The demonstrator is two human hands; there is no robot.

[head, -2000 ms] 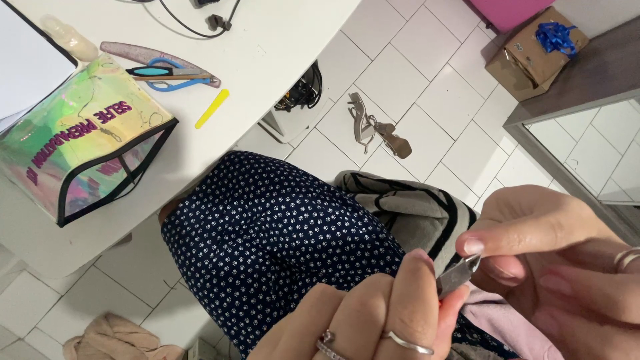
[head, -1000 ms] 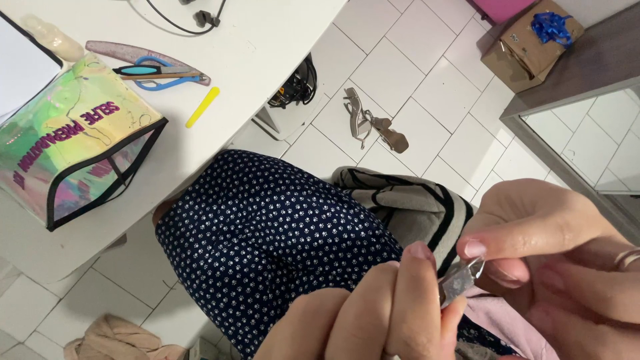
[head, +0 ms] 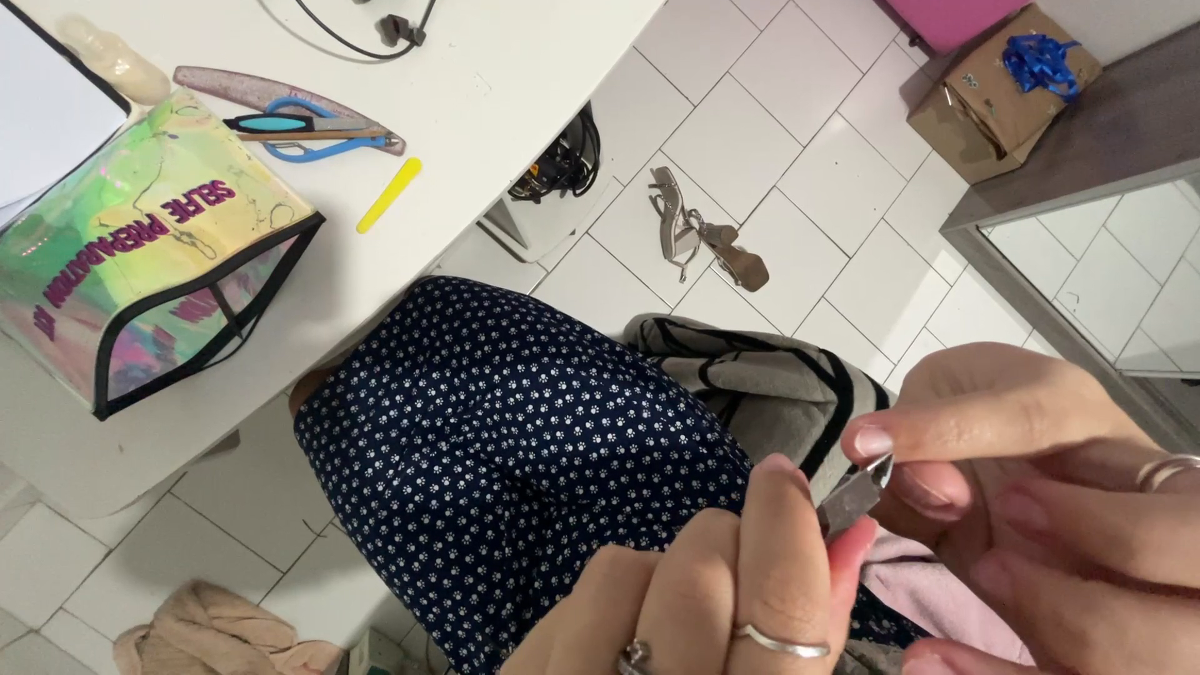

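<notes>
My left hand (head: 741,591), wearing rings, comes in from the bottom and pinches a small metal nail clipper (head: 851,499) between its fingertips. The clipper's jaws point up and right, at a fingertip of my right hand (head: 1012,478). That hand reaches in from the right with its fingers partly curled and apart, and it does not appear to grip anything. Its lower fingers and palm are partly out of view. Under both hands lies dark blue paw-print cloth (head: 525,422) over my lap.
On the white table (head: 506,56) at the left are an iridescent pouch (head: 169,225), blue-handled scissors (head: 281,141), a nail file (head: 225,86) and a yellow stick (head: 389,195). A grey blanket (head: 778,412), sandals (head: 698,230) and a cardboard box (head: 1003,103) lie beyond.
</notes>
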